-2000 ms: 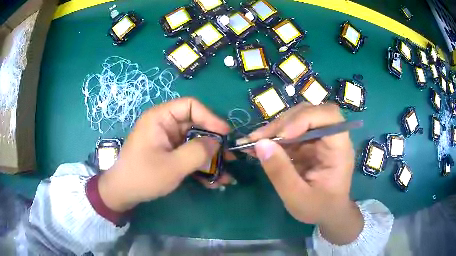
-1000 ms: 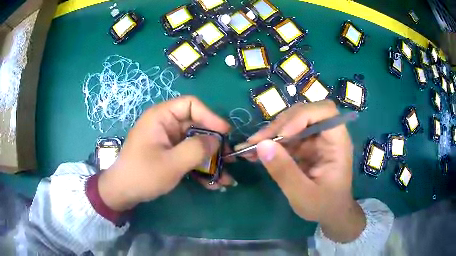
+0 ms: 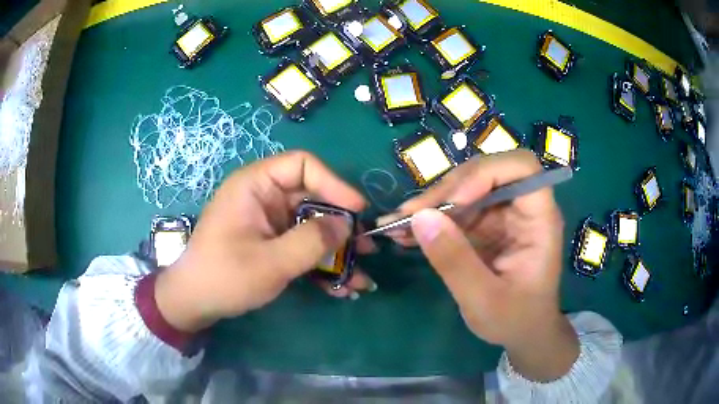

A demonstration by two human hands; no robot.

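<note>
My left hand (image 3: 252,237) grips a black-framed watch body (image 3: 340,256) at the centre, its thumb over the face and fingertips showing beneath. An orange-yellow edge shows inside the frame. My right hand (image 3: 493,245) holds silver-grey tweezers (image 3: 516,188) like a pen. Their tip points left and is at the right side of the watch body; whether it touches the frame, I cannot tell. A thin pale ring (image 3: 381,183) lies on the mat just behind the hands. Any ring on the held body is too small to make out.
A tangled heap of pale rings (image 3: 189,150) lies on the green mat (image 3: 102,189) at the left. An open cardboard box (image 3: 38,158) stands at the far left. Several watch bodies (image 3: 426,156) lie behind the hands and at the right (image 3: 591,247). Yellow tape (image 3: 583,30) crosses the back.
The tweezers' tip has shifted slightly along the right side of the watch body, and my right hand has tilted a little. My left hand keeps nearly the same hold.
</note>
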